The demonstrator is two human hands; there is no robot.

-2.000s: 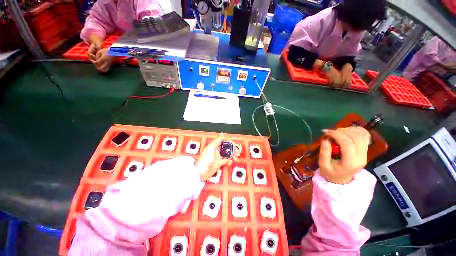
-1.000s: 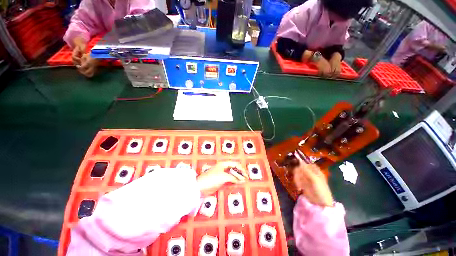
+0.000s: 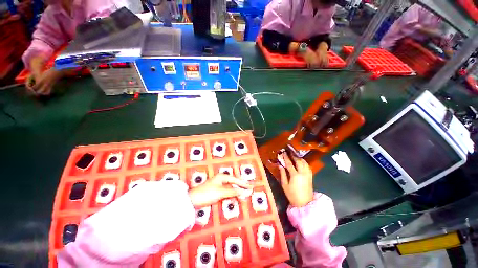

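Note:
An orange-red blister tray (image 3: 157, 137) holds rows of smartwatch bodies, mostly white backs up with round black centres, and dark screens up in the left column (image 3: 78, 190). My left hand (image 3: 217, 189) is over the tray's right part, its fingertips closed on a whitish smartwatch body (image 3: 244, 192), mostly hidden. The toggle-clamp fixture (image 3: 335, 137) lies right of the tray, its red clamp handle (image 3: 377, 75) raised. My right hand (image 3: 297, 180) has its fingertips at the fixture's near left end, on a small piece (image 3: 283, 157); whether it grips the piece is unclear.
A blue control box (image 3: 189, 74) and record sheet (image 3: 187, 110) with a pen are behind the tray. A cable connector (image 3: 250, 99) lies beside the fixture. White scraps (image 3: 343, 162) and a monitor (image 3: 419, 141) are at right. People in pink sit across the bench.
My right hand has let go of the clamp handle and moved to the fixture's near end; the clamp is raised. My left hand has come down nearer the tray. The whole view has shifted.

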